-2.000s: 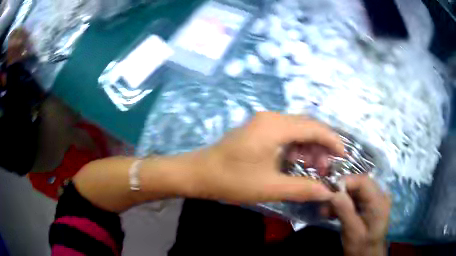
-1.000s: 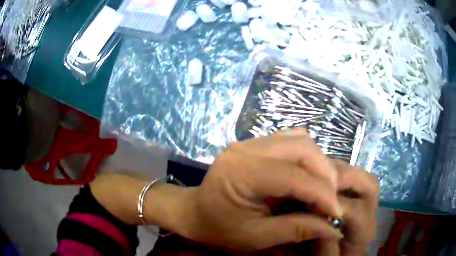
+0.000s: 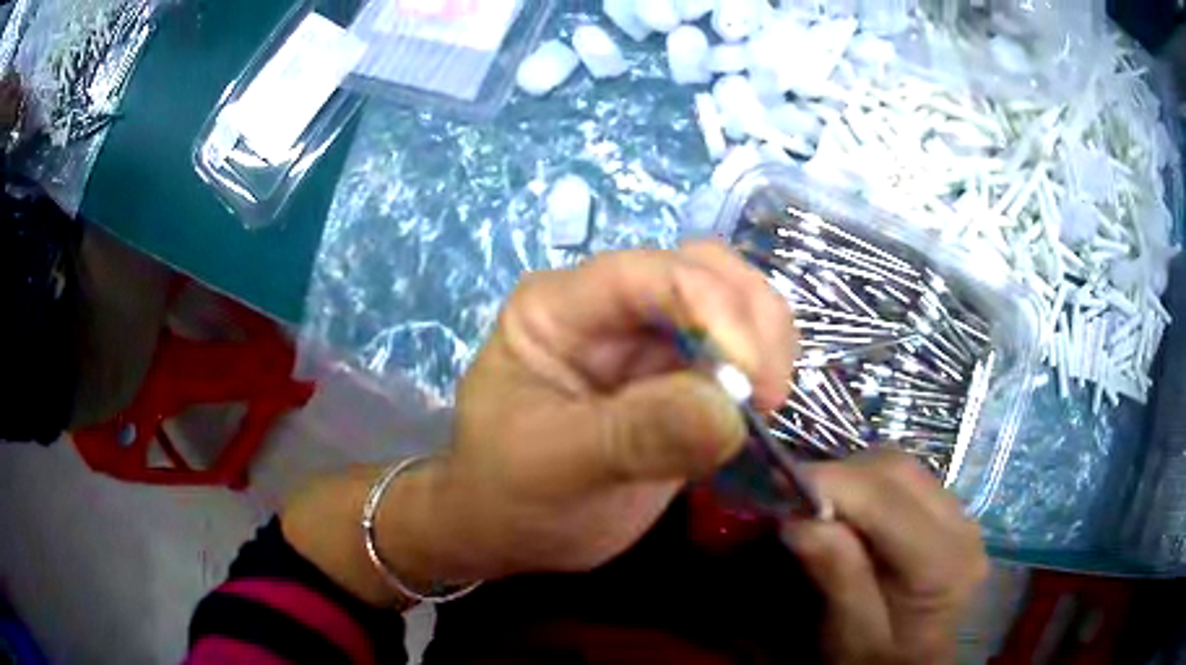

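My left hand [image 3: 611, 416], with a bracelet at the wrist, pinches a thin metal shaft [image 3: 774, 448] between thumb and fingers. A bright collar shows at its fingertips. The shaft slants down to the right, and my right hand [image 3: 897, 552] pinches its lower end. Something small and pale shows at the right fingertips, too blurred to name. The clear parts box [image 3: 1008, 435], full of silver shafts, lies just beyond my hands. A heap of white sleeves [image 3: 1086, 234] lies behind it, with white oval caps [image 3: 689, 52] at its left. One cap [image 3: 568, 211] lies apart on the plastic sheet.
A clear box with a white label [image 3: 293, 91] and a flat box with a printed card [image 3: 429, 46] lie at the upper left. A clear bag [image 3: 1027, 52] covers part of the heap. A red stool [image 3: 195, 403] stands at the left. Another person's dark sleeve shows at the left edge.
Two seconds ago both hands were over the parts box. One second ago they were close together below it. Now they are farther apart, with the shaft visible between them, and my left hand is higher.
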